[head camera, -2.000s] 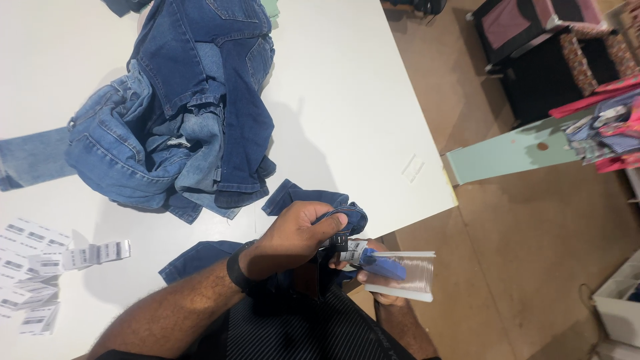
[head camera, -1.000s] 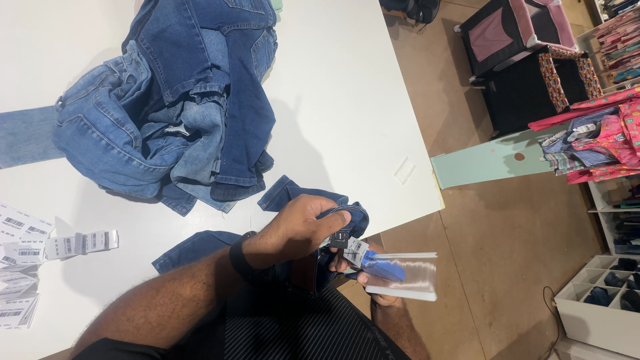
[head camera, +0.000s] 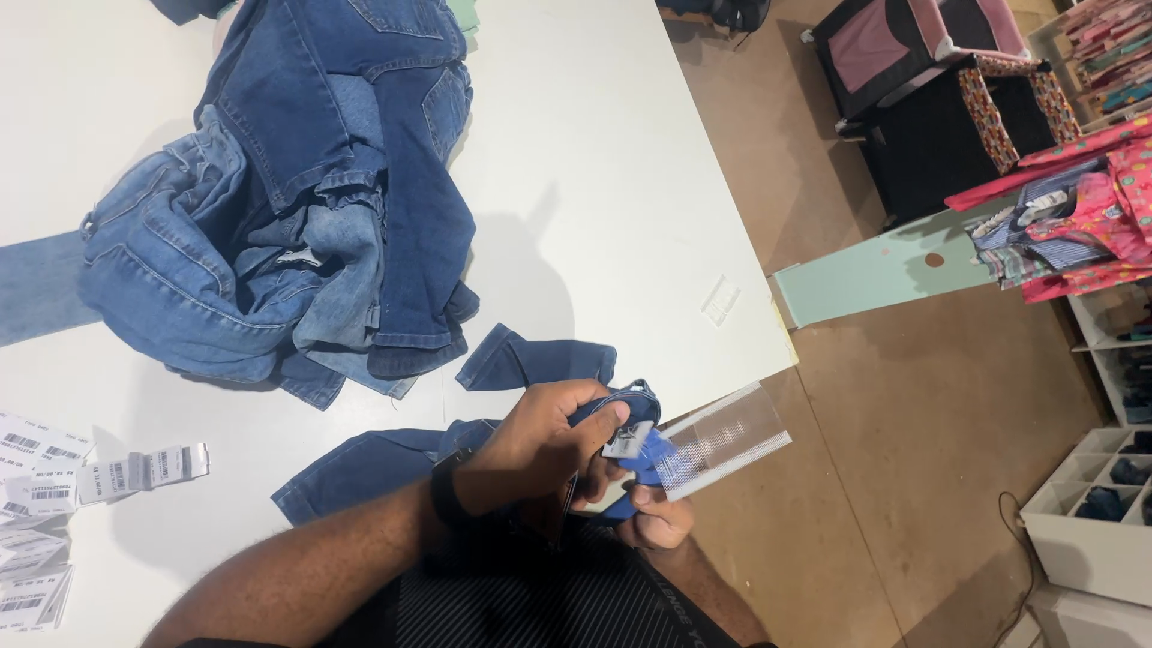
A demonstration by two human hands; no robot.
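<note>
My left hand [head camera: 549,441], with a dark band on its wrist, pinches the waistband of a small pair of dark blue jeans [head camera: 369,468], partly lying on the white table. A white label [head camera: 625,441] shows beside the thumb. Close against the waistband, my right hand [head camera: 661,517] grips a blue tagging gun [head camera: 648,459], largely hidden by the fingers. From it a comb of clear plastic fasteners [head camera: 729,441] sticks out to the upper right. Whether the gun's needle is in the cloth cannot be seen.
A pile of jeans [head camera: 288,207] covers the table's upper left. Folded strips of printed barcode tags [head camera: 117,477] lie at lower left. A few clear fastener scraps [head camera: 720,301] rest near the corner of the table [head camera: 630,180]. Beyond are a pale green board [head camera: 882,274] and hanging clothes [head camera: 1098,207].
The tagging gun has turned in my right hand, so its fastener comb now slants up to the right. My left hand stays on the waistband.
</note>
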